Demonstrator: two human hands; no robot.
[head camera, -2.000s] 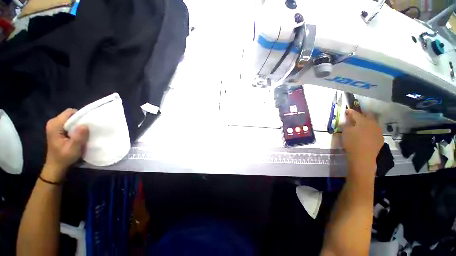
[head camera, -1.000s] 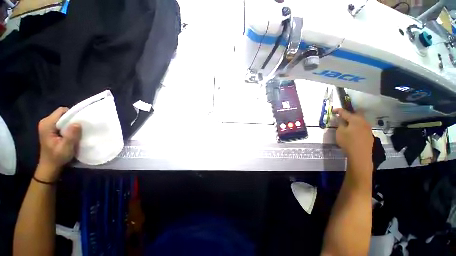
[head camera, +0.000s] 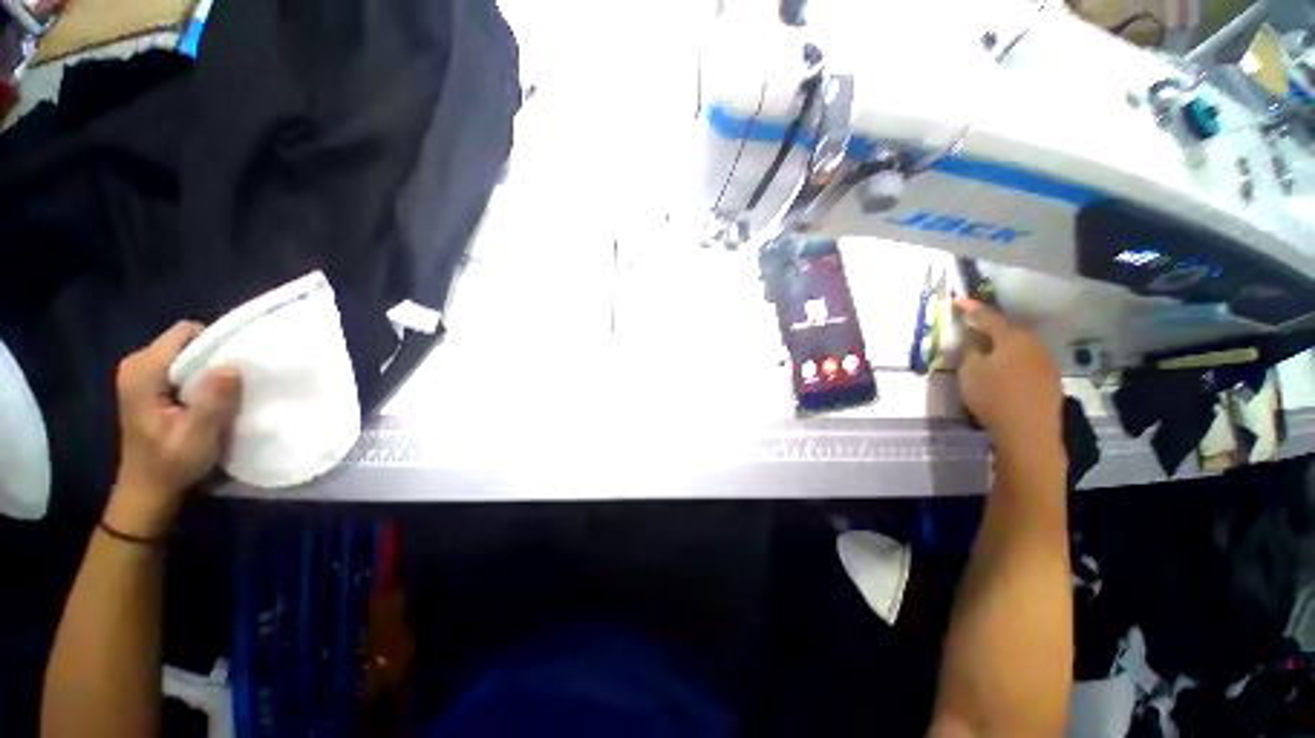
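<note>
My left hand grips a white half-moon shoulder pad by its left side, thumb on top, near the table's front edge. The black garment lies behind and beside it, with a small white piece at its edge. My right hand is at the slim green and blue tools and the black-handled scissors, under the machine arm. Its fingertips touch or nearly touch them; I cannot tell whether it grips one.
The white JACK sewing machine stands at upper right. A lit smartphone lies left of the tools. A ruler strip runs along the front edge. Black scraps lie at right. Another white pad shows below the edge, and one at far left.
The camera view has shifted slightly. My right hand has moved slightly in toward the tools and its fingers have changed position. My left hand still holds the pad in much the same place.
</note>
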